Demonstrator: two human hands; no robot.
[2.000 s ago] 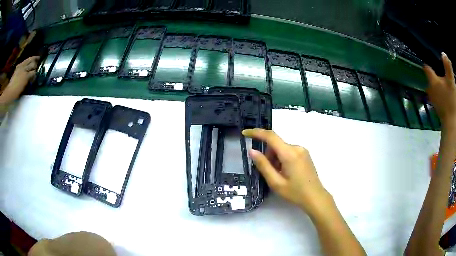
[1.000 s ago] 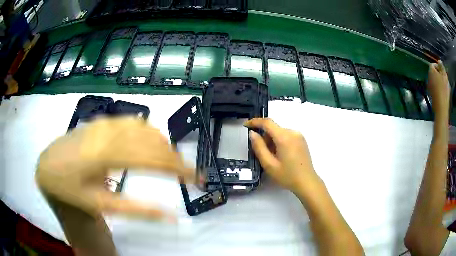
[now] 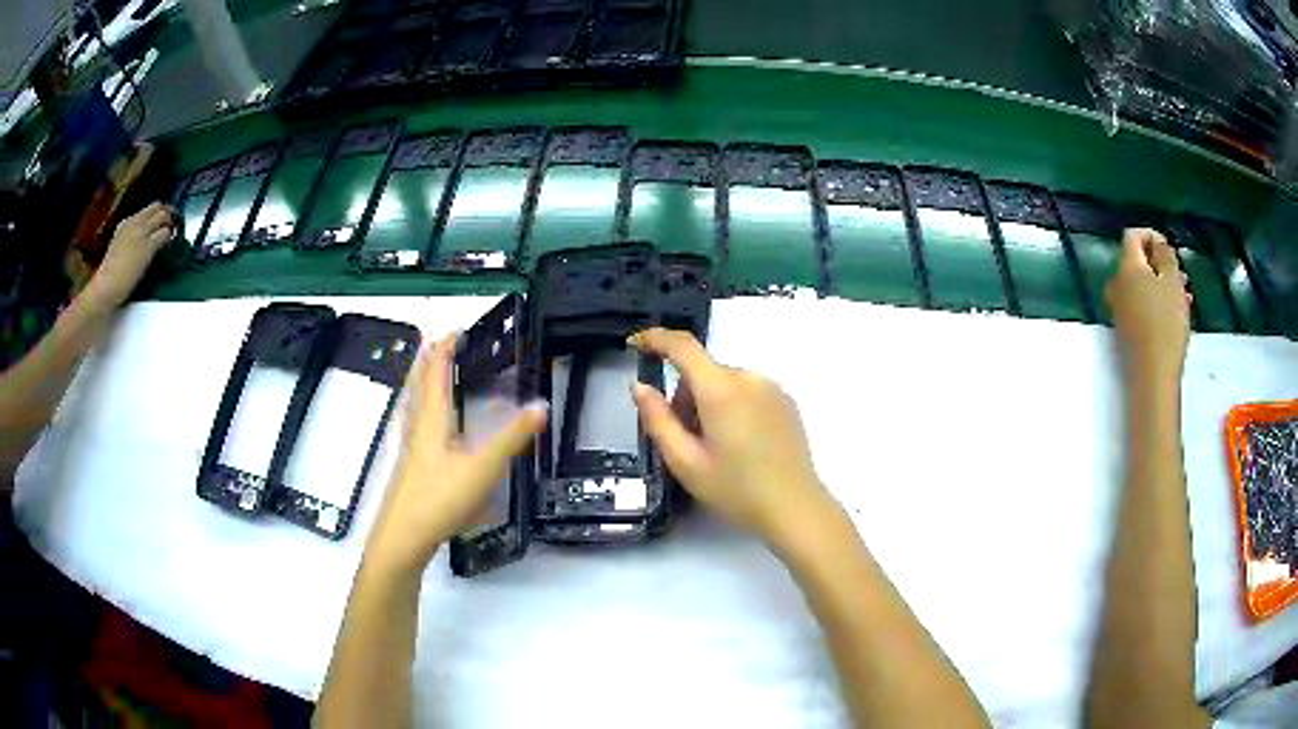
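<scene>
A stack of black phone frames (image 3: 605, 292) stands on the white bench, several edges showing. My right hand (image 3: 726, 427) is at the stack's right side, thumb and fingertips at the edge of the upper frame. My left hand (image 3: 463, 463) is around a single phone frame (image 3: 491, 349), which is tilted up on its side against the stack's left. Its fingers are partly hidden behind that frame. Two overlapped frames (image 3: 342, 427) lie to the left on the bench.
A row of frames (image 3: 577, 150) lies along the green line (image 3: 797, 107). A black tray (image 3: 484, 43) is beyond it. Other people's hands reach in at far left and right. An orange bin (image 3: 1241, 499) with small parts is at right; clear plastic (image 3: 1182, 71) is at back right.
My left hand has come in and is now at the tilted frame, which stands more upright. My right hand stays at the stack. The neighbour's hand at right has moved to the row.
</scene>
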